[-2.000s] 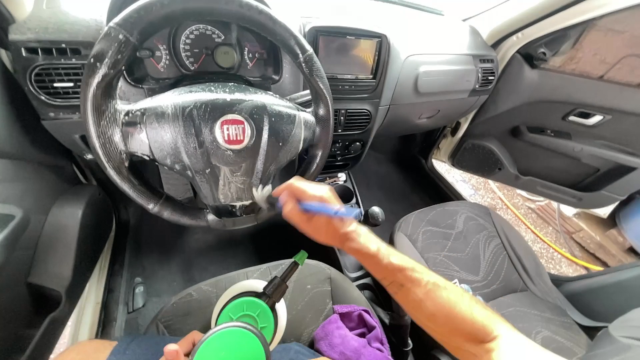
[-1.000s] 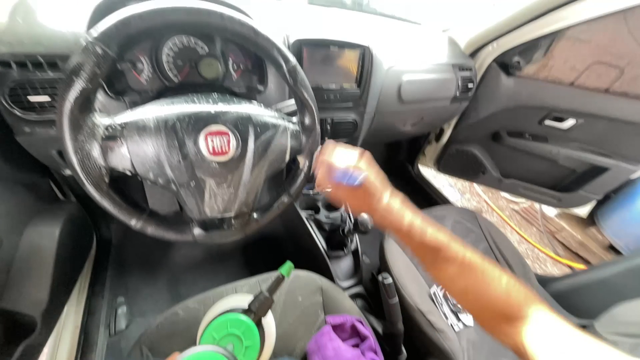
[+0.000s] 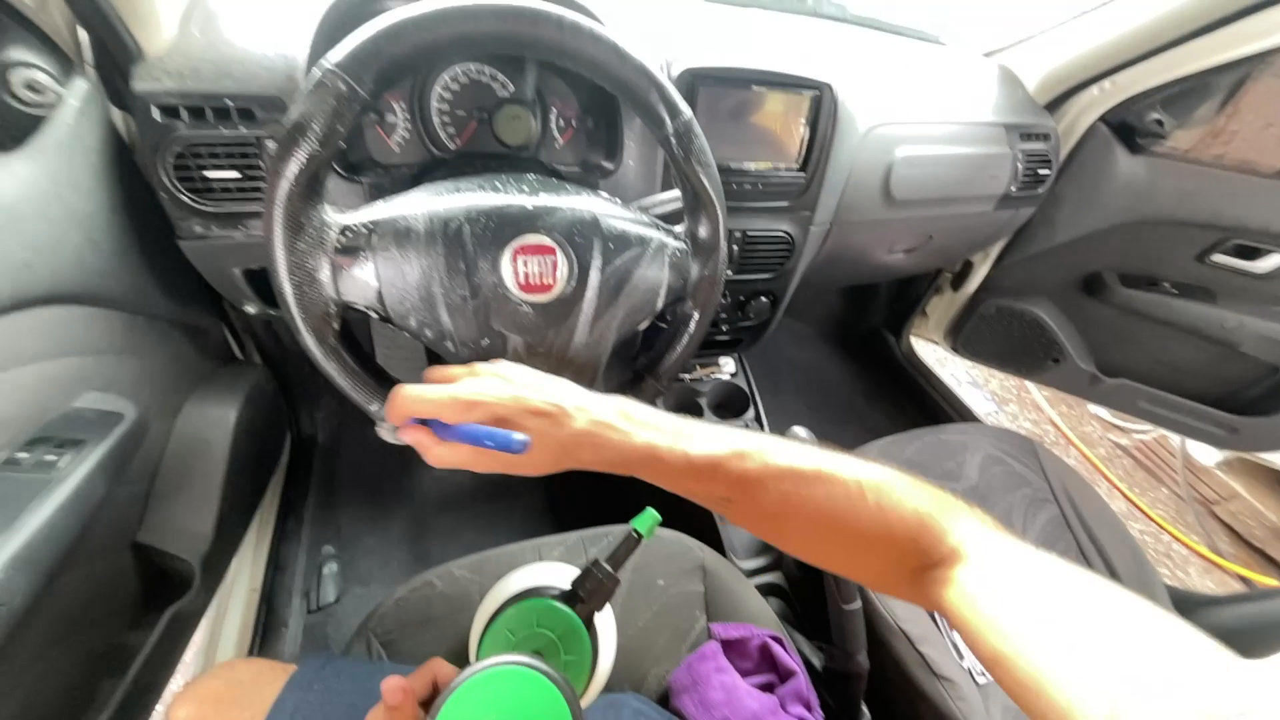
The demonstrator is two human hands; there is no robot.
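Note:
My right hand (image 3: 490, 415) is closed round a brush with a blue handle (image 3: 475, 436) at the lower left rim of the Fiat steering wheel (image 3: 305, 230). Pale bristles show at its left end, against the rim. The wheel and its hub look wet, with whitish streaks and drops. Low in the view, my left hand (image 3: 412, 690) is at a green and white pump spray bottle (image 3: 535, 635) with a black nozzle and green tip; most of this hand is hidden. A purple cloth (image 3: 745, 675) lies on the seat just right of the bottle.
The instrument cluster (image 3: 500, 115) sits behind the wheel, with a display screen (image 3: 755, 122) to its right. Cup holders (image 3: 725, 400) and the passenger seat (image 3: 980, 480) are beside my right forearm. The passenger door (image 3: 1150, 280) stands open, with a yellow hose (image 3: 1120, 485) outside.
My right hand, with the blue-handled brush, has moved from the right side of the wheel to its lower left rim. My left hand stays by the spray bottle.

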